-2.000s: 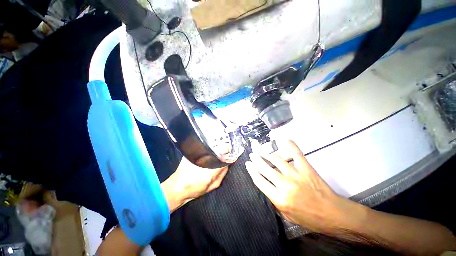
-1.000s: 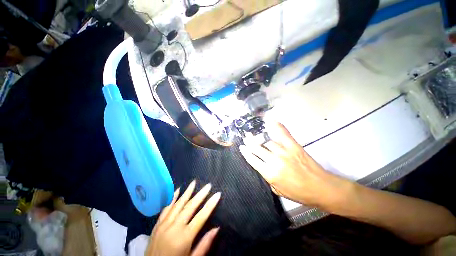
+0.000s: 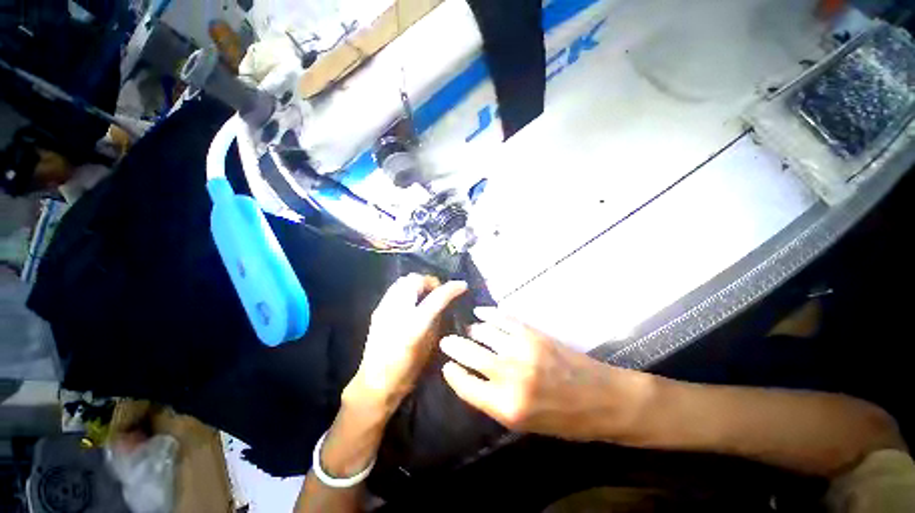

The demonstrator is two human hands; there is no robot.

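Observation:
The black garment piece [image 3: 426,426] runs from the presser foot and needle [image 3: 441,222] down towards the wearer. My left hand [image 3: 401,336], with a white band on the wrist, pinches the cloth just below the presser foot. My right hand [image 3: 517,371] holds the cloth beside it, fingertips close to the left hand's. The fingertips partly hide the cloth's edge. The white sewing machine head [image 3: 391,95] has a blue stripe and lettering. The machine bed [image 3: 602,240] lies right of the needle.
A light blue lamp [image 3: 256,271] on a white bent arm stands left of the needle. A large black garment pile [image 3: 130,291] lies at left. A clear box [image 3: 853,95] sits at the upper right. A black fabric strip [image 3: 510,60] hangs over the machine. A plastic bag [image 3: 145,471] is lower left.
My left hand has moved from lying flat on the cloth up to near the presser foot. My right hand has drawn back slightly from the needle. The view has shifted, showing more of the bed.

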